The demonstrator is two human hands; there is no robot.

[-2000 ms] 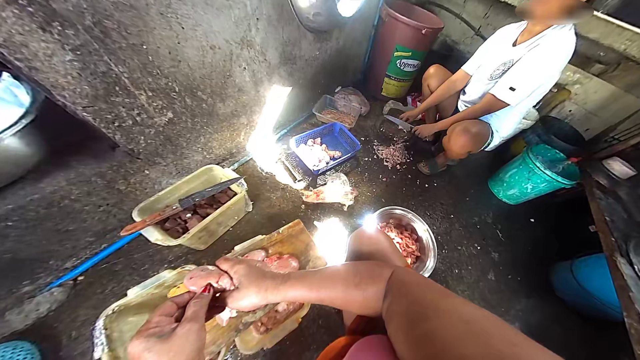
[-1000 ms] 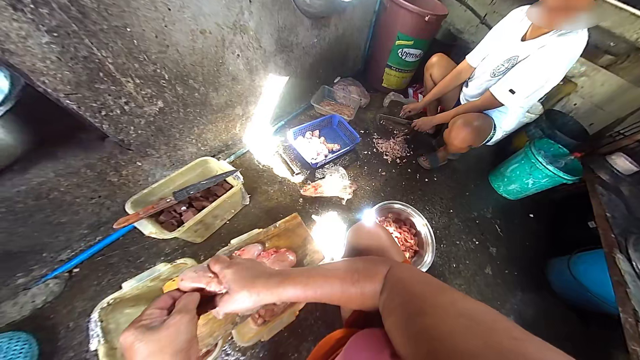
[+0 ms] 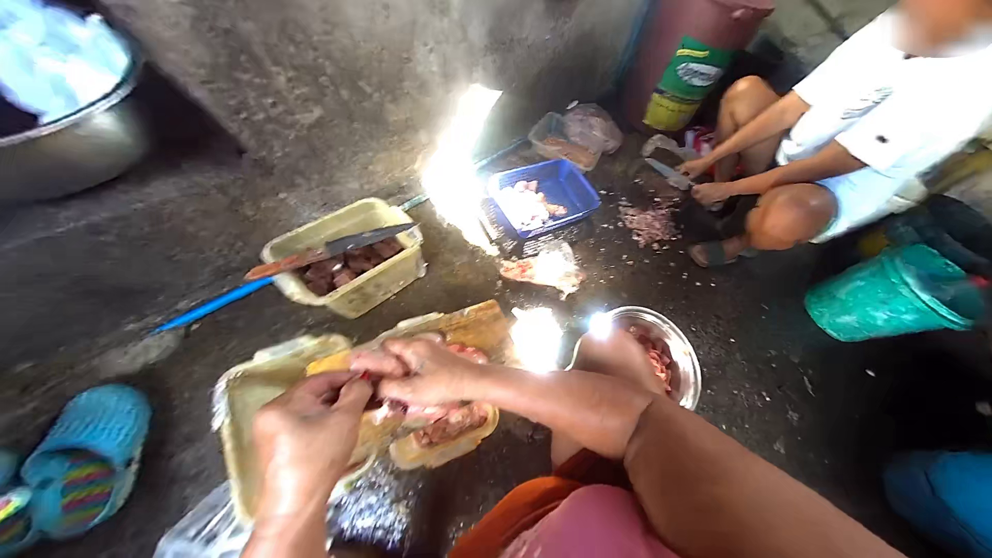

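My right hand (image 3: 426,372) grips a piece of raw meat (image 3: 377,363) above a wooden board (image 3: 482,325). Touching the same piece from the left, my left hand (image 3: 310,415) has its thumb and fingers pinched together at something small and red that I cannot make out. More raw meat (image 3: 469,353) lies on the board behind my right hand. Below it, a small plastic tub (image 3: 457,451) holds ground or chopped meat. A cream plastic container (image 3: 242,434) stands beneath my left hand. To the right of my knee, a steel bowl (image 3: 692,364) holds cut red meat.
A knife (image 3: 372,237) lies across a cream tub (image 3: 368,298) of dark meat chunks. Farther off are a blue basket (image 3: 570,182) with pale pieces and a squatting person (image 3: 821,155) holding a knife. A green bucket (image 3: 876,298) stands right; blue clogs (image 3: 89,457) lie left.
Both hands stay together at the meat, their fingers slightly shifted. The view has swung left, showing more of the metal pot and the clogs.
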